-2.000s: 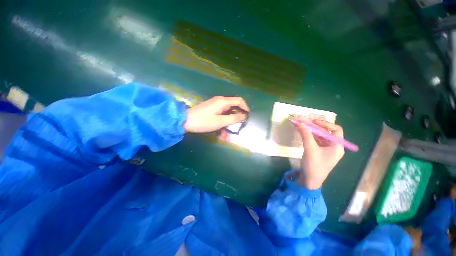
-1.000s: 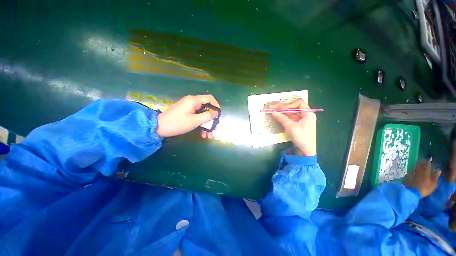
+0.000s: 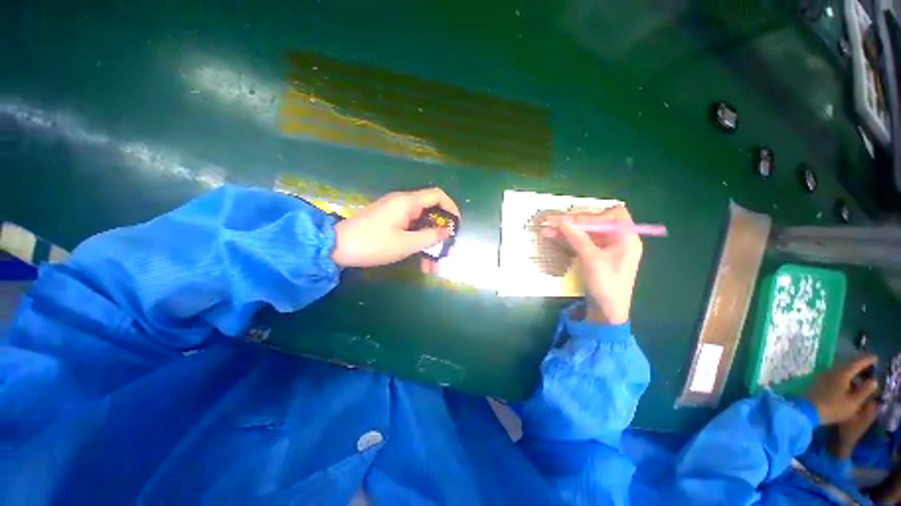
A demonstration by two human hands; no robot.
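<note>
My left hand (image 3: 390, 232) is shut on a small black electronic unit (image 3: 441, 233) with gold-yellow and white areas; the fingers cover part of it. My right hand (image 3: 605, 259) holds a slim pink tool (image 3: 632, 228) like a pen. The hand and the tool's tip are over a cream adhesive-pad sheet (image 3: 524, 259) with rows of tiny dark marks. The tip is partly hidden by the fingers, and whether it carries a piece is too small to tell. Bright glare lies on the bench between my hands.
Amber tape (image 3: 415, 117) lies beyond my hands. To the right are a long brown tray (image 3: 733, 287), a green parts tray (image 3: 838, 296) of white pieces, a metal post (image 3: 840, 243) and several black units (image 3: 725, 117). A neighbour's hands (image 3: 842, 393) are at the lower right.
The view has shifted and turned. The pink tool points less steeply than two seconds ago and stays over the sheet. The neighbour's hands have moved away from the green tray. My left hand still holds the unit.
</note>
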